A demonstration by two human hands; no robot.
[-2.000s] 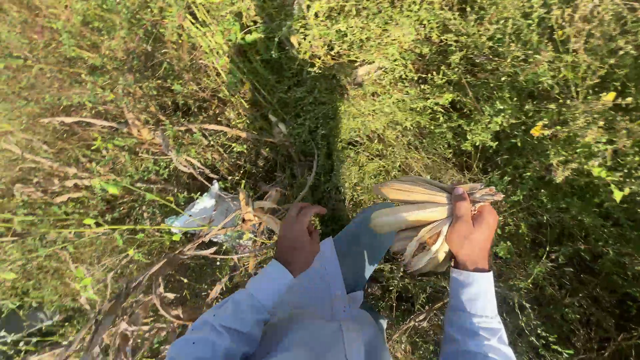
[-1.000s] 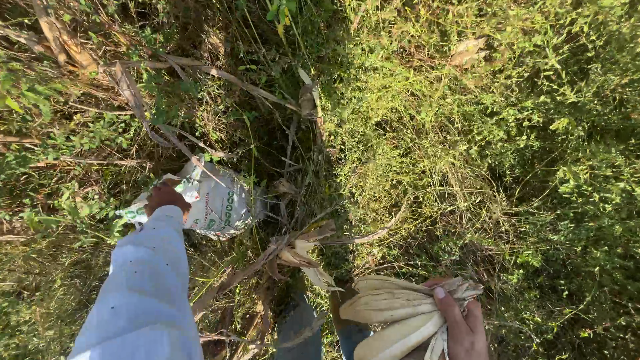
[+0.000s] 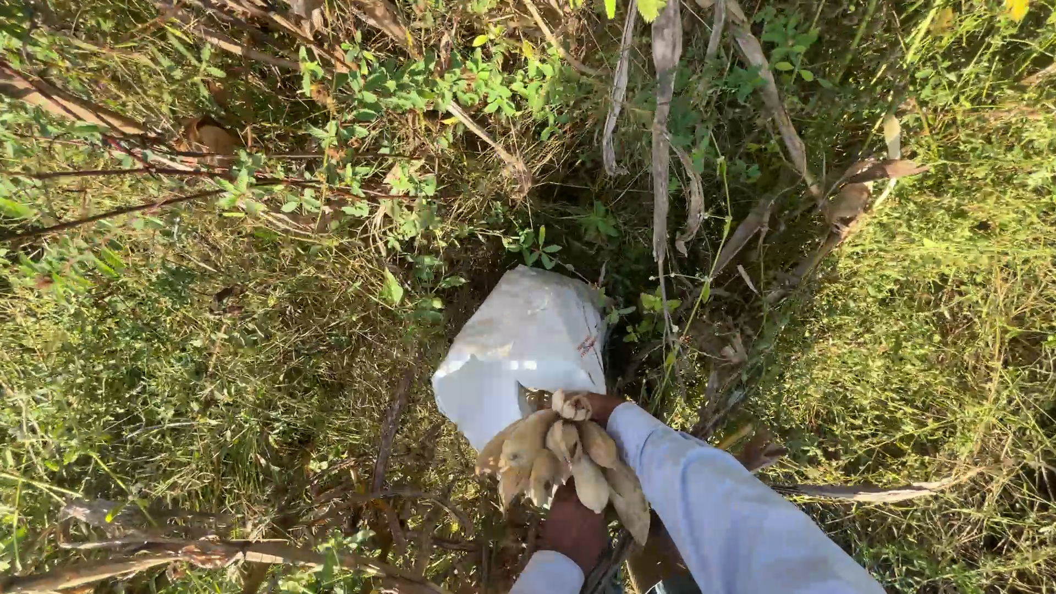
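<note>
A bundle of dry corn ears in pale husks (image 3: 565,458) fans downward at the lower middle of the head view. My right hand (image 3: 598,406) reaches in from the right and is shut around the gathered upper end of the bundle, its fingers partly covered by husk. My left hand (image 3: 573,526) comes up from the bottom, under the lower ears; its fingers are hidden behind them, so its grip cannot be told. A white plastic sack (image 3: 524,334) with some printing lies just beyond the bundle, its near edge touching the ears and my right hand.
Weeds and grass (image 3: 206,355) surround the sack. Dry corn stalks and leaves (image 3: 664,124) hang at the top. More stalks (image 3: 165,557) lie across the lower left, and a dry stalk (image 3: 891,492) stretches out at the lower right.
The corn bundle has come from the right over to the sack. My left hand, on the sack one second ago, is now under the ears. The view has shifted strongly.
</note>
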